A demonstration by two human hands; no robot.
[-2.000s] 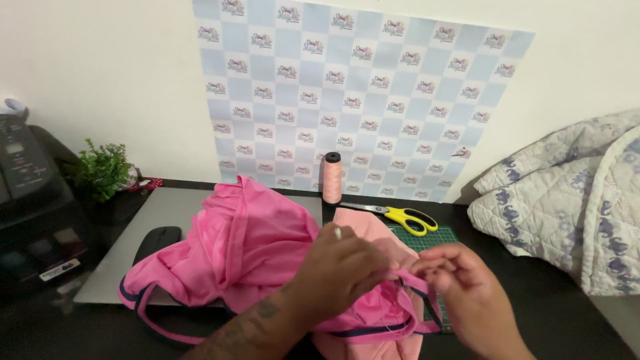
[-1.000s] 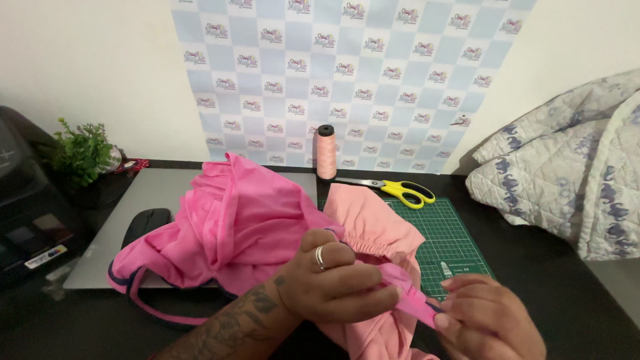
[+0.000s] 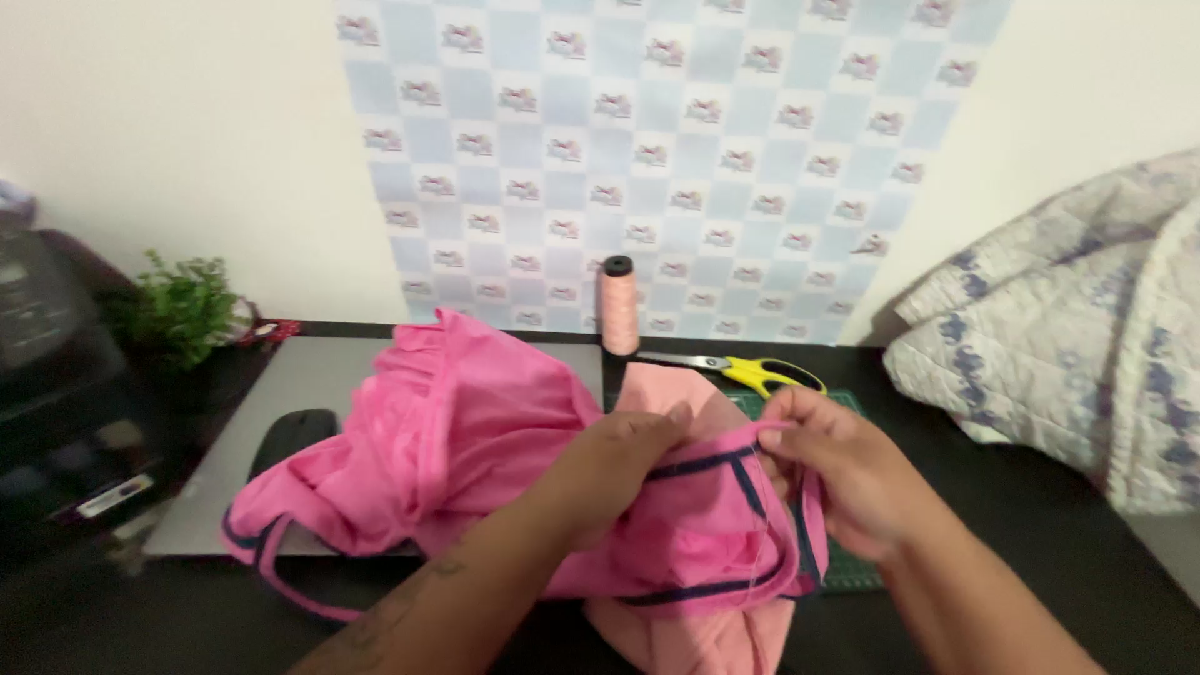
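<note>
A bright pink garment (image 3: 506, 422) with dark blue trim lies bunched in front of me. My left hand (image 3: 619, 469) grips its trimmed edge at the centre. Between thumb and fingers, my right hand (image 3: 825, 459) pinches the pink binding of the same edge, a little farther right. A loose thin thread hangs by the trim below the right fingers. Under the garment is a peach-coloured cloth (image 3: 675, 394), showing above and below it. A cone of peach thread (image 3: 619, 309) stands upright behind, beside yellow-handled scissors (image 3: 750, 368) lying on the table.
A grey laptop (image 3: 234, 450) lies under the garment's left part, a black mouse (image 3: 295, 436) on it. A green cutting mat (image 3: 848, 567) shows beneath the right hand. A black machine (image 3: 56, 394) and plant (image 3: 183, 309) are left; a quilted cloth (image 3: 1041, 328) is right.
The hands have moved from a short pink piece of edging to a stretch with the navy trim spread open. The garment now covers more of the peach cloth and the mat.
</note>
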